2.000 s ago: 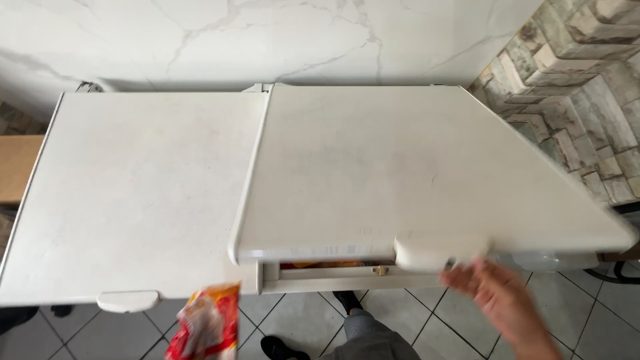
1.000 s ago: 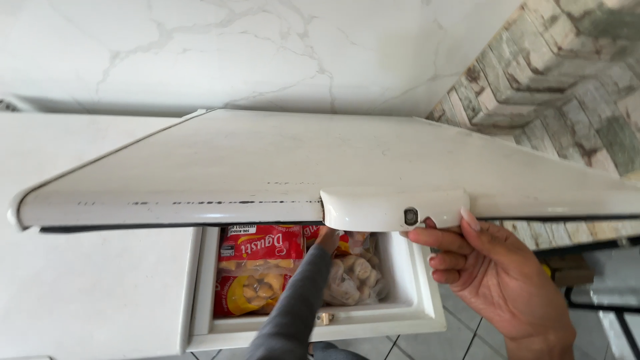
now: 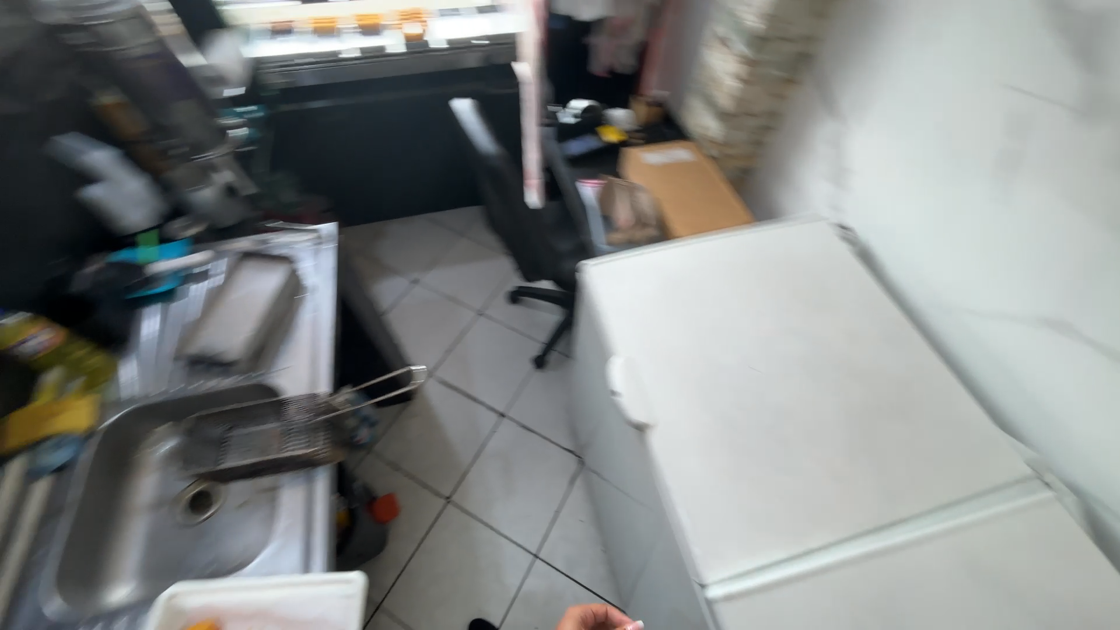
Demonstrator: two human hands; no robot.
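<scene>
What looks like my left hand (image 3: 598, 618) shows at the bottom edge, only its bent fingers in view; whether it holds anything is cut off by the frame. It is close to the lower front side of the white chest freezer (image 3: 787, 376), whose two lids lie closed. My right hand is out of view. On the left, a wire-handled metal basket (image 3: 271, 435) rests across the stainless steel sink (image 3: 92, 525). A white tray (image 3: 350, 595) with something orange in it stands at the bottom left.
An office chair (image 3: 534, 210) stands between the counter and the freezer, on the tiled floor (image 3: 490, 464). Beyond the freezer is a cardboard box (image 3: 687, 188). A metal container (image 3: 241, 311) sits on the drainboard. A wall borders the freezer's right side.
The view has swung far round to the sink and chair. One second ago my right hand held the freezer lid raised and my left arm reached inside; now the lids are closed.
</scene>
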